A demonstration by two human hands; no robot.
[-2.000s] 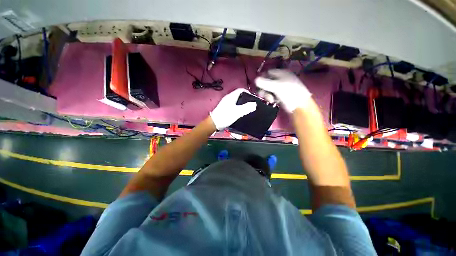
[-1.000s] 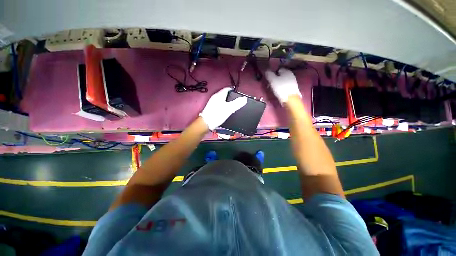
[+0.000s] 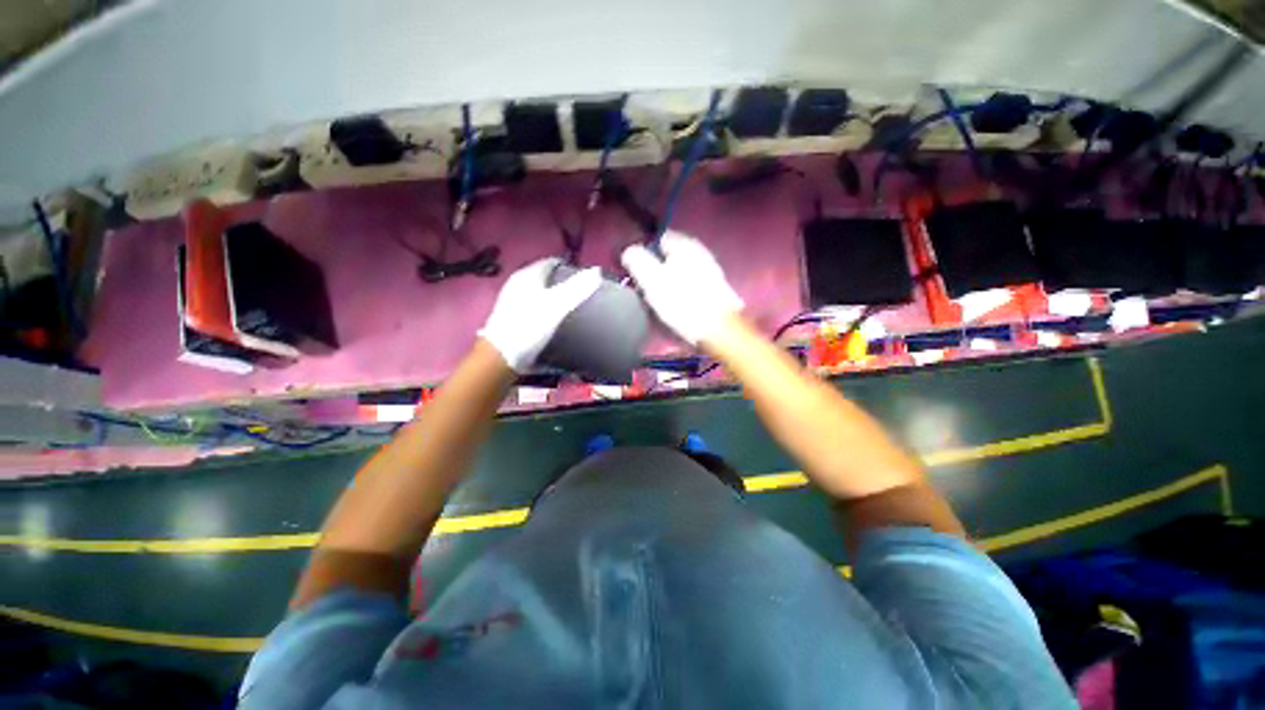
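Note:
My left hand (image 3: pixel 536 314), in a white glove, holds a flat dark electronic unit (image 3: pixel 599 333) by its left side, thumb on top. The unit is blurred and tilted at the front of the pink mat (image 3: pixel 389 284). My right hand (image 3: pixel 683 289), also gloved, is at the unit's back right edge with fingers together by a blue network cable (image 3: pixel 691 160). Whether its fingertips grip a plug or cable is hidden by blur. A coiled black cord (image 3: pixel 459 264) lies on the mat to the left.
Black units stand beside a red sleeve (image 3: pixel 208 278) at left. More black units (image 3: pixel 856 261) lie at right. Power adapters (image 3: pixel 533 128) sit in the white power strip (image 3: pixel 409 164) along the back. An orange-yellow part (image 3: pixel 841 341) is at the shelf edge. Green floor with yellow lines lies below.
My right hand has come from the cables behind to the unit's back edge. My left hand still holds the unit, which now shows a lighter grey sheen. The view has shifted.

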